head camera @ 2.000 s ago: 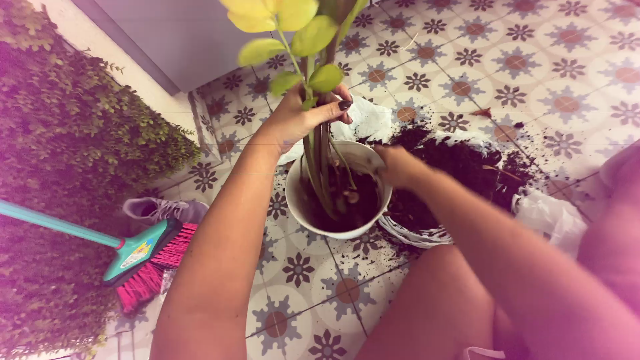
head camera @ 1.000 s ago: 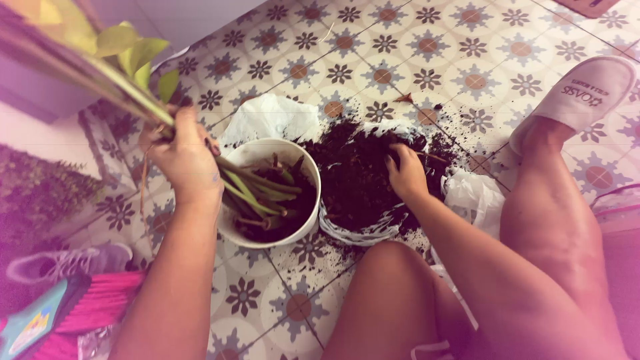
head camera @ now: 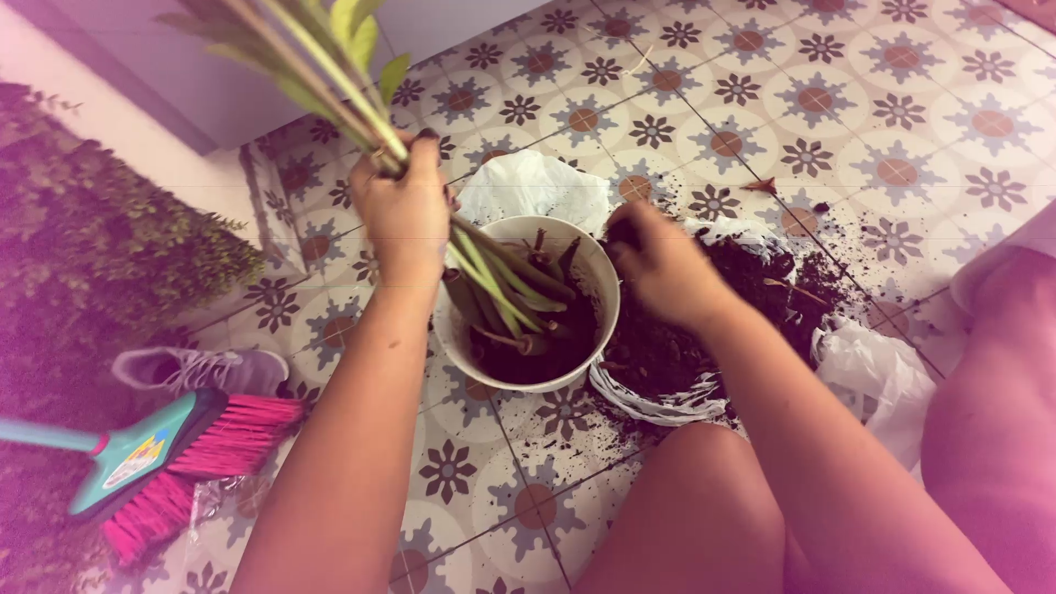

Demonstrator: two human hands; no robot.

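Note:
My left hand (head camera: 408, 198) grips the long green stems of a leafy potted plant (head camera: 342, 87), which lean up and to the left. The lower stems stand in a white plastic pot (head camera: 609, 305) partly filled with dark soil. Just right of the pot's rim is my right hand (head camera: 660, 260), blurred, with dark soil at its fingers, above a heap of potting soil (head camera: 672, 346). That heap lies in a white plastic bag (head camera: 660, 400) with its edge rolled down. How much soil the fingers hold is hard to see.
A crumpled white plastic bag (head camera: 532, 190) lies behind the pot, another (head camera: 874, 371) by my leg. A teal broom head with pink bristles (head camera: 239, 433) and a grey sneaker (head camera: 235, 371) are at left, beside leafy greenery (head camera: 107, 239). Soil crumbs dot the patterned tiles.
My right hand was at the pot two seconds ago, then in the soil heap; now it is back beside the pot's rim. The stems, more upright two seconds ago, now lean left in my left hand.

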